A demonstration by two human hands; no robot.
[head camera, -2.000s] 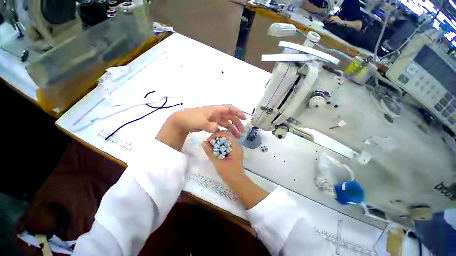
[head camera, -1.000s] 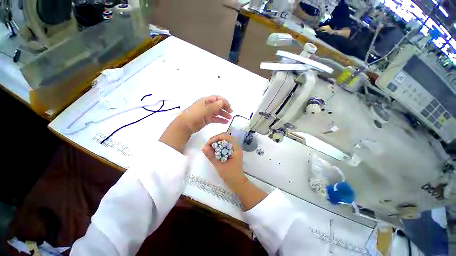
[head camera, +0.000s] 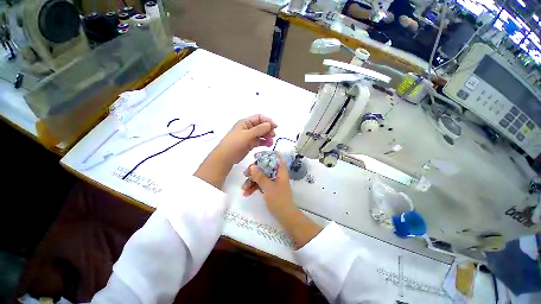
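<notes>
My right hand [head camera: 274, 183] is closed around a bundle of small pale grey fabric pieces [head camera: 267, 162], whose clustered ends show above the fist. My left hand [head camera: 250, 134] is raised just above and left of the bundle, apart from it, with thumb and fingertips pinched together. Whether anything thin is between those fingertips cannot be told. A thin dark loop [head camera: 285, 140] shows between the left fingertips and the sewing machine's needle area. The lower part of the bundle is hidden in the right palm.
The sewing machine [head camera: 332, 119] stands right of my hands, with a control panel [head camera: 498, 95] behind. A blue object [head camera: 409, 224] lies on its bed. Dark cord [head camera: 155, 155] and pale strips [head camera: 131, 140] lie on the white table [head camera: 231, 77]. A plastic guard [head camera: 101, 77] stands left.
My left hand has drawn back from above the bundle, and its spread fingers have closed to a pinch. The bundle has tilted in my right hand, and that hand's fingers have shifted.
</notes>
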